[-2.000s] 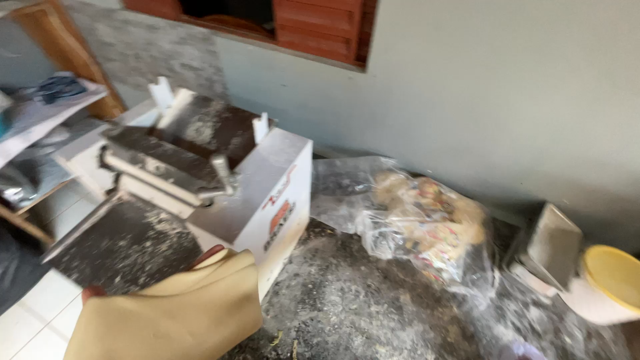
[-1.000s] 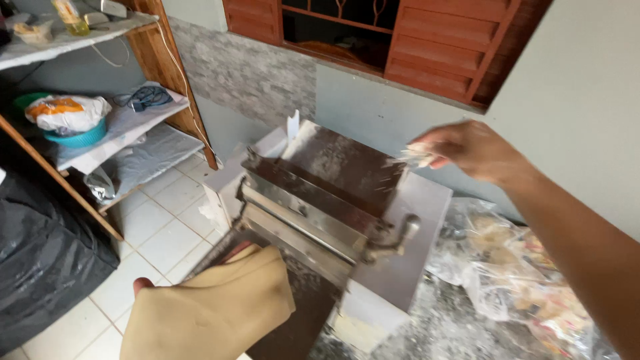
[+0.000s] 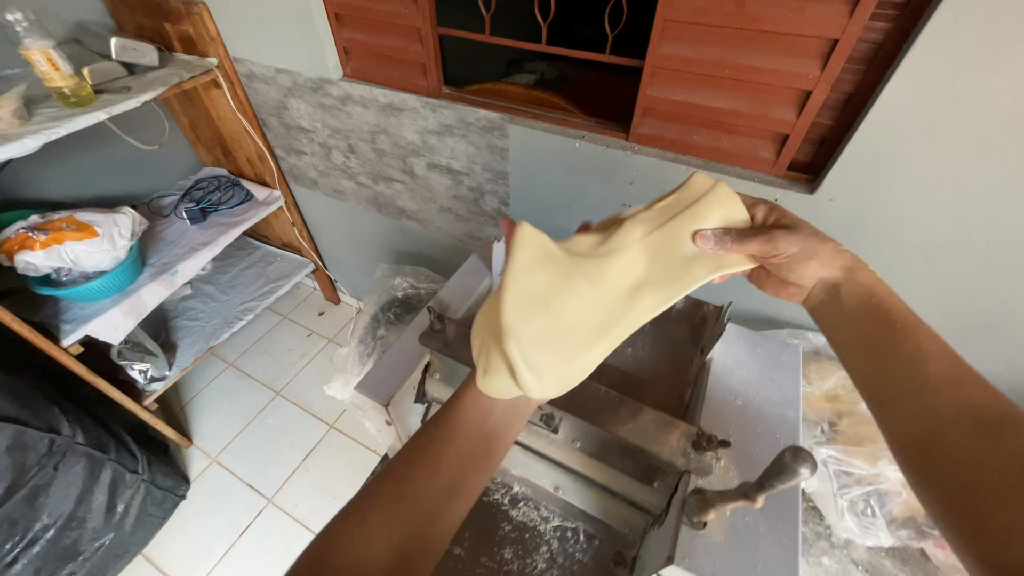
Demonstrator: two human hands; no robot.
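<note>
A smooth, pale yellow sheet of dough [image 3: 592, 296] hangs between my hands above a dough sheeter [image 3: 608, 432]. My right hand [image 3: 780, 244] pinches the dough's right end, thumb on top. Draped over my left hand [image 3: 510, 232], the sheet hides most of it; only fingertips show at its upper edge, and the wrist comes out below. Beneath lie the machine's metal bars, its flour-dusted lower tray [image 3: 520, 528] and a dark upper tray [image 3: 652, 352]. A metal crank handle [image 3: 752, 488] sticks out on the machine's right side.
Left stands a wooden shelf [image 3: 192, 104] with a bottle, a coiled black cable [image 3: 208, 196] and a turquoise basket [image 3: 100, 280]. Black sheeting [image 3: 72, 472] covers something at lower left. A red shuttered window [image 3: 728, 80] is behind the machine. Plastic bags [image 3: 860, 456] lie at its right.
My right hand, which held white powder over the machine a second ago, now grips the dough's right end. The dough has been raised from the lower tray's side to above the machine.
</note>
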